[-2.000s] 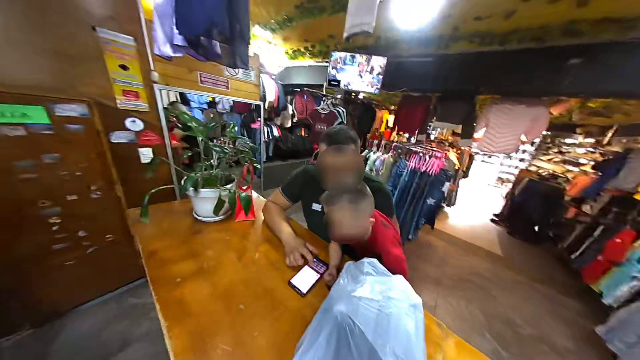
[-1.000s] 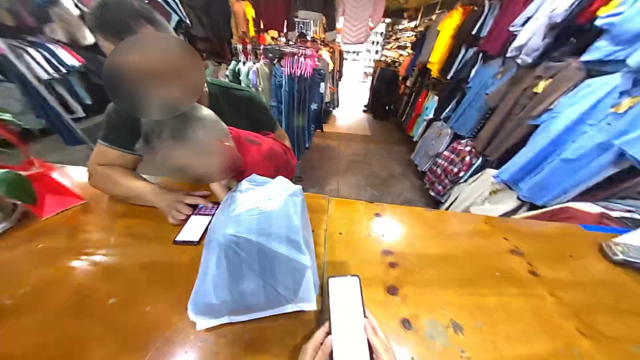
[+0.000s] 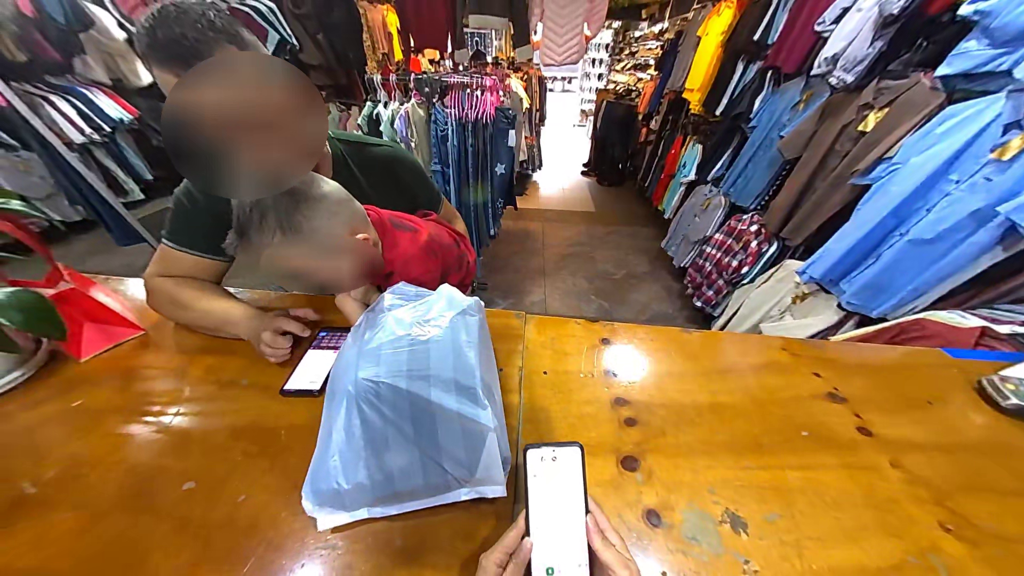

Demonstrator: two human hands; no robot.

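At the bottom of the head view, a smartphone point(image 3: 556, 508) with a lit white screen is held upright between my two hands. My left hand point(image 3: 506, 552) grips its left edge, and my right hand point(image 3: 610, 544) grips its right edge. Only fingers and thumbs show; the rest is cut off by the frame. A pale translucent plastic bag point(image 3: 416, 408) with something inside lies on the varnished wooden counter point(image 3: 720, 416), left of my phone. Beyond its left side lies a second smartphone point(image 3: 314, 364), beside another person's hand point(image 3: 280, 332).
Two people lean on the counter's far side, one in a dark green shirt point(image 3: 376, 172), one in red point(image 3: 420, 248). A red gift bag point(image 3: 88, 312) and a plant point(image 3: 28, 312) stand at left. A dark device point(image 3: 1004, 390) sits at the right edge. Clothes racks flank an aisle.
The view swung right and down between the first two frames, and my hands with the phone came into sight. The other person's hand has shifted off the second phone to its left side.
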